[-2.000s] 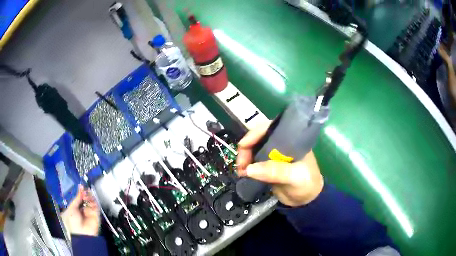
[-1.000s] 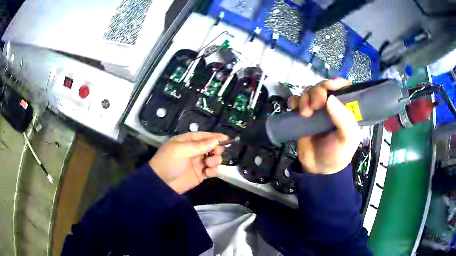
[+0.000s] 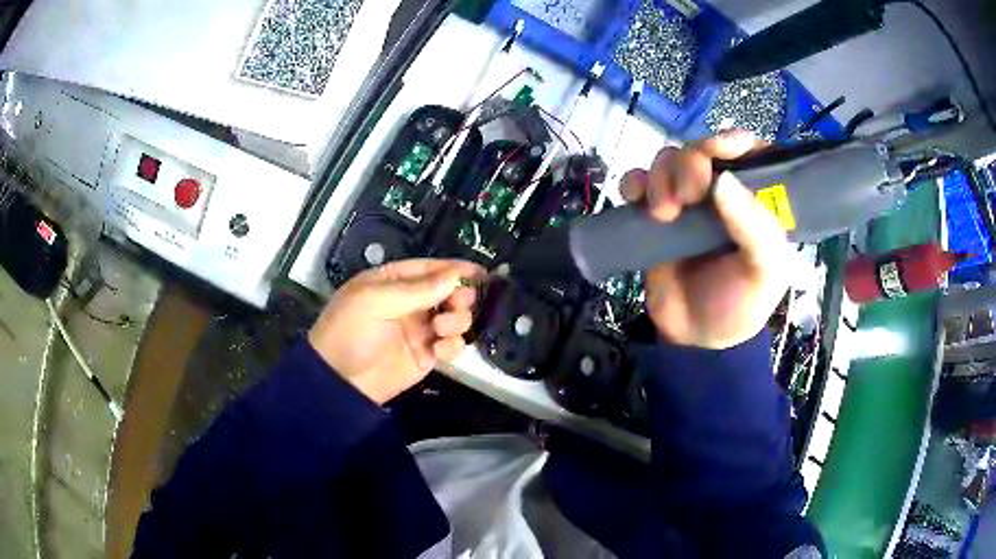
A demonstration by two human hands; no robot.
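Note:
My right hand (image 3: pixel 715 246) is closed around the thick grey electric screwdriver (image 3: pixel 655 238) with its yellow label. Its dark nose points left over the row of black plastic housings (image 3: pixel 377 249), which hold green circuit boards (image 3: pixel 415 162) and thin wires. My left hand (image 3: pixel 399 322) is at the near edge of the housings, thumb and forefinger pinched close to the screwdriver's tip. Something tiny shows at these fingertips, perhaps screws, too small to tell. The housing under the screwdriver's nose is partly hidden.
Blue bins of silvery screws (image 3: pixel 655 49) stand behind the housings, with a black screwdriver (image 3: pixel 803 38) above them. A control box with a red button (image 3: pixel 187 193) is at left. A red bottle (image 3: pixel 898 272) and the green conveyor (image 3: pixel 874 437) are at right.
Since two seconds ago my left hand has left the bins and met the screwdriver's tip over the housings. Over the last second both hands have moved slightly; the view has shifted a little.

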